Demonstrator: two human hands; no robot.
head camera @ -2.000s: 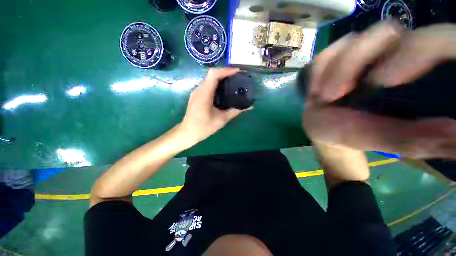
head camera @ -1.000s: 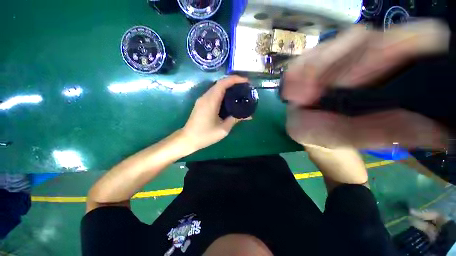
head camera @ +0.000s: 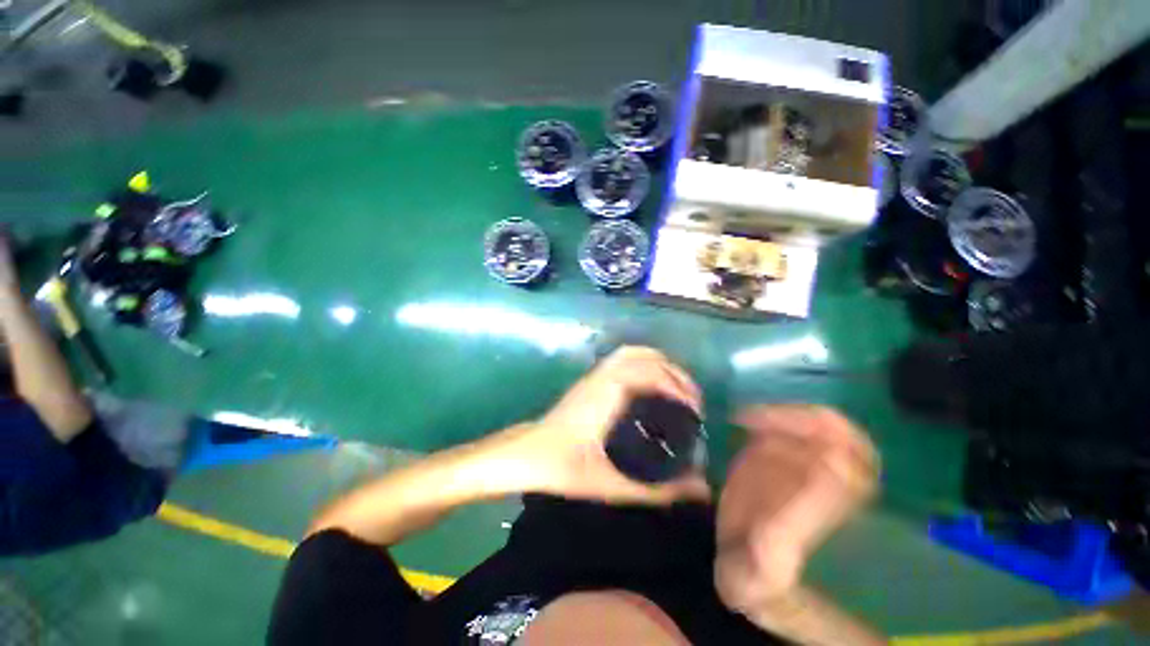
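Note:
My left hand (head camera: 612,429) is closed around a black cylindrical unit (head camera: 656,438), its plain dark end facing up, near the bench's front edge. My right hand (head camera: 795,486) is blurred, just right of the unit, with no object visible in it. A dark, blurred screwdriver (head camera: 933,379) lies across the right side of the view, apart from my right hand, its thin tip towards the left. Several silver-ringed units (head camera: 614,252) stand beyond my hands, left of the white and blue screw feeder (head camera: 782,189).
Wired subassemblies (head camera: 145,259) lie on the green bench mat (head camera: 366,227) at left, near another person's arm (head camera: 44,366). More ringed units (head camera: 991,232) stand in dark trays at right, by a pale post (head camera: 1047,70). A blue stand (head camera: 1034,555) is below.
The view has shifted, showing more of the bench. My right hand has come away from the driver and down beside the unit. My left hand still holds the unit, now closer to my body.

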